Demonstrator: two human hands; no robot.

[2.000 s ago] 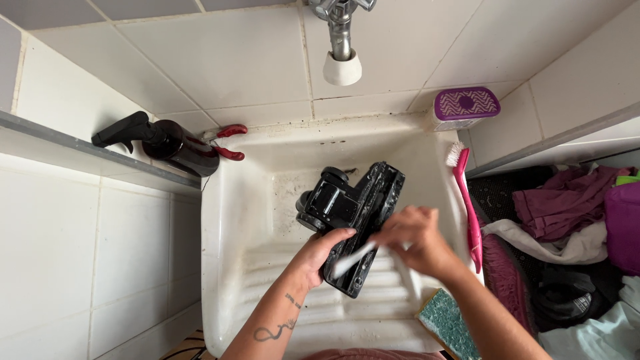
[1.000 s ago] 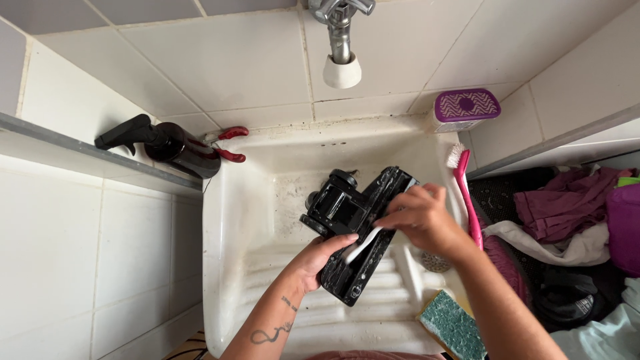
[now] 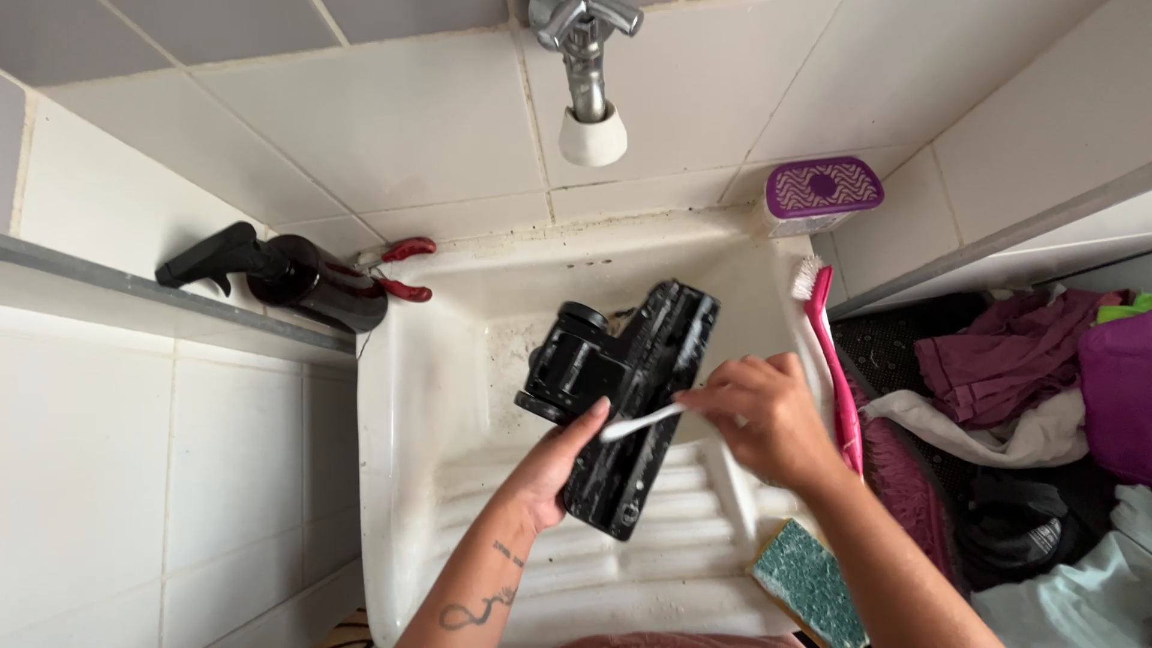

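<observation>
A black plastic vacuum cleaner floor head point(image 3: 643, 405), with wheels at its left side and wet, soapy-looking streaks, is held tilted above the ribbed part of a white laundry sink point(image 3: 387, 450). My left hand point(image 3: 553, 468) grips its lower left side, thumb on top. In my right hand point(image 3: 765, 414) is a slim white toothbrush point(image 3: 641, 423), pinched between the fingers. The brush's head end lies over the near-left part of the floor head, close to my left thumb; its bristles are hidden.
A green scouring sponge point(image 3: 810, 580) and a pink long-handled brush point(image 3: 837, 378) lie on the right rim. At the back right stands a purple-lidded container point(image 3: 823, 189). A dark spray bottle point(image 3: 315, 279) and red-handled pliers point(image 3: 405, 270) are left. Above hangs a faucet point(image 3: 589, 108); clothes point(image 3: 990, 360) lie right.
The floor head has shifted and turned slightly in my left hand's grip. My right hand has moved the toothbrush along it, from the lower part two seconds ago.
</observation>
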